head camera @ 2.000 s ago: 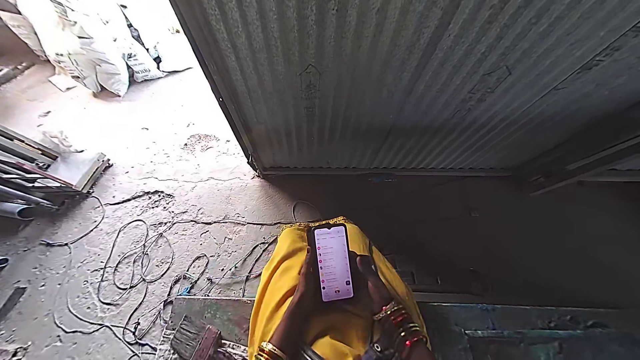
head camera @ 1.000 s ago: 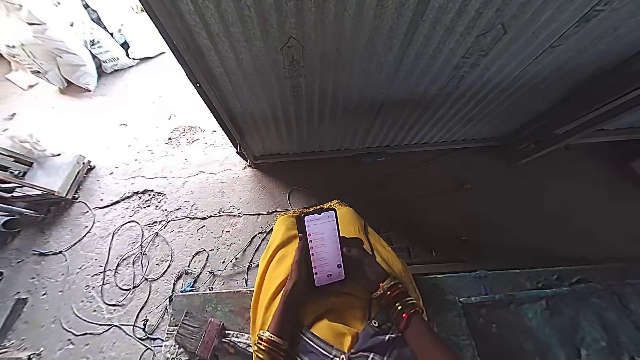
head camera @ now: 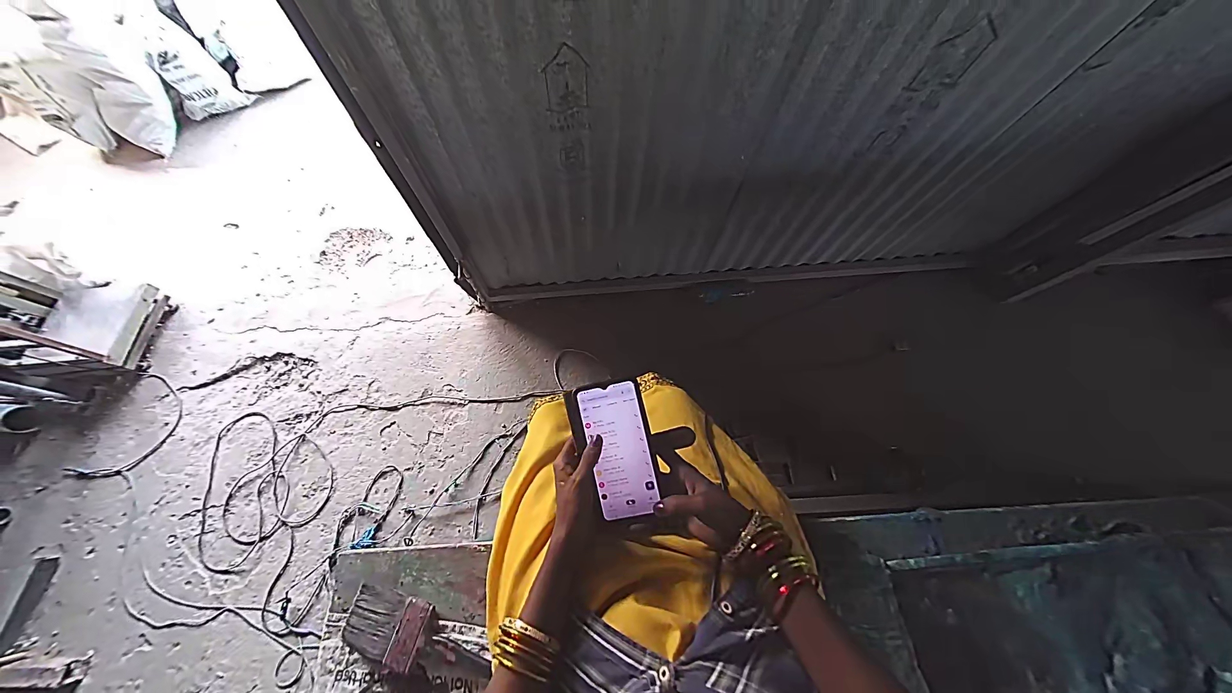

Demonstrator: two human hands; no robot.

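Note:
A smartphone (head camera: 618, 457) with a lit screen showing a list is held upright above my lap, which is covered by yellow cloth (head camera: 539, 481). My left hand (head camera: 577, 486) grips its left side, the thumb over the screen's left edge. Around the lower right corner is my right hand (head camera: 701, 505), its thumb at the screen's edge; some of its fingers stick out to the right of the phone. Bangles circle both wrists. A wide paintbrush (head camera: 390, 630) with a worn head lies at my left on the bench-like surface where I sit.
Loose cables (head camera: 279, 481) lie coiled on the rough concrete floor (head camera: 308, 356) at the left. Ahead stands a corrugated metal panel (head camera: 674, 144). White sacks (head camera: 106, 77) are at the upper left, with metal sections and pipes (head camera: 87, 327) below them. A dark painted sheet (head camera: 1059, 606) is at the right.
My left thumb has moved onto the left part of the screen. My right thumb now shows at the phone's lower right edge. The view has shifted somewhat.

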